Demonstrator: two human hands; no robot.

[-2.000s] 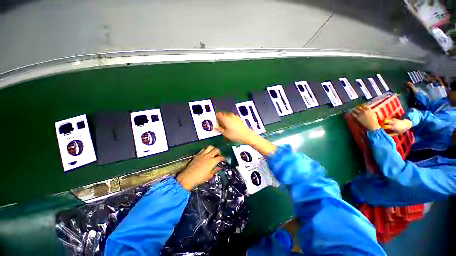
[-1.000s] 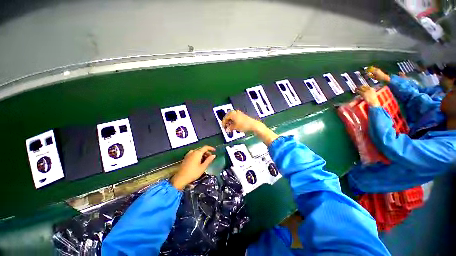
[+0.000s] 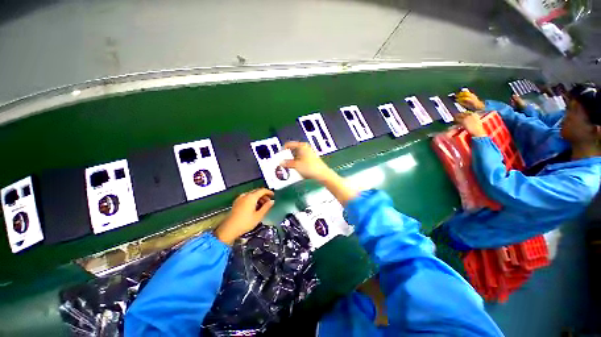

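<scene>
My right hand (image 3: 306,162) is over the right edge of a white insert (image 3: 270,153) with a dark block and a round picture, in an open black box on the belt. Its fingertips are together at a whitish spot there; whether they grip anything is unclear. My left hand (image 3: 245,214) is at the belt's near edge, above the shiny black pile of bagged accessories (image 3: 254,276), fingers curved and apart, with nothing visible in it. White printed cards (image 3: 321,222) with a round picture lie on the green ledge to the right of the pile.
More boxes with white inserts (image 3: 200,169) and black lids (image 3: 163,172) line the green belt (image 3: 217,99) both ways. At right, a neighbouring worker in a blue smock (image 3: 527,191) is beside a red tray (image 3: 504,135). More red trays (image 3: 504,266) are stacked below.
The row of boxes has moved left. My right hand has stayed over the same box as one second ago, moving slightly left. Fewer cards show on the ledge. The neighbour's hands remain at the belt.
</scene>
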